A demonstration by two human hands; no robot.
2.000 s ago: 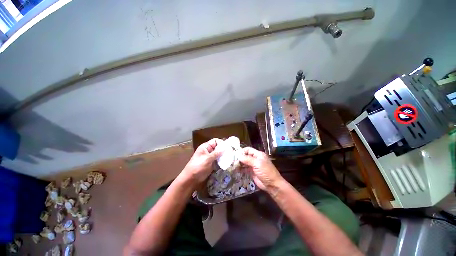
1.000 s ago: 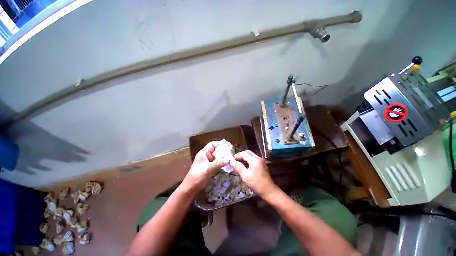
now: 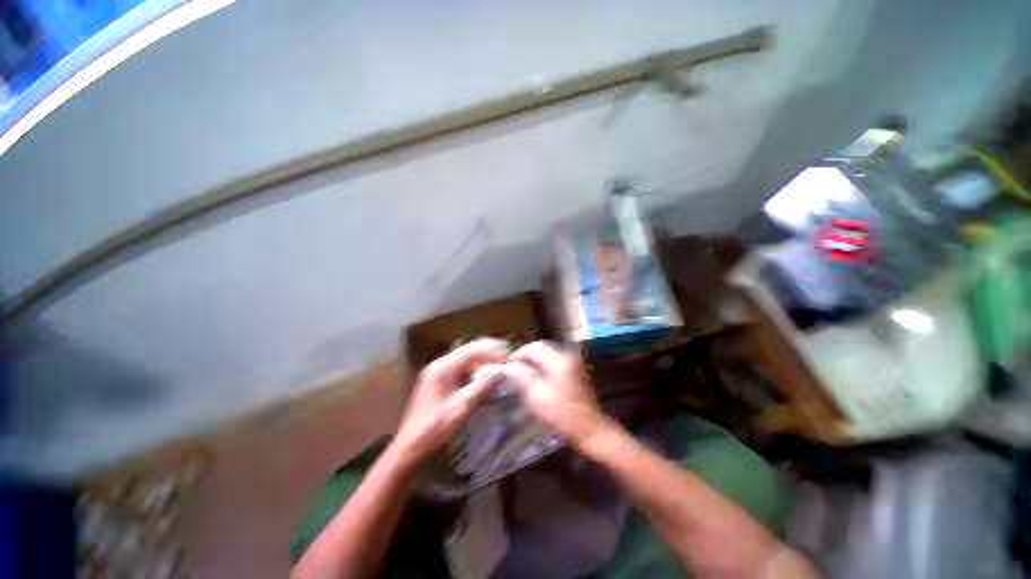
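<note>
The frame is blurred. My left hand (image 3: 444, 390) and my right hand (image 3: 551, 387) are together above the open box between my knees. Their fingers close around a small whitish bunch (image 3: 491, 371), mostly hidden by the fingers. Loose cut pieces (image 3: 497, 439) lie heaped in the box below my hands. The brown wall of the box (image 3: 469, 322) shows behind my hands.
The blue bench machine (image 3: 616, 294) stands just beyond the box to the right. The cream and green cutter (image 3: 893, 362) is at the far right. Set-aside bundles (image 3: 133, 509) lie on the floor at the left, beside a blue crate (image 3: 36, 526). A pipe (image 3: 396, 141) runs along the wall.
The view has shifted and blurred, with the machines now further left in the picture. My fingers have closed over the bunch, which shows much less than before.
</note>
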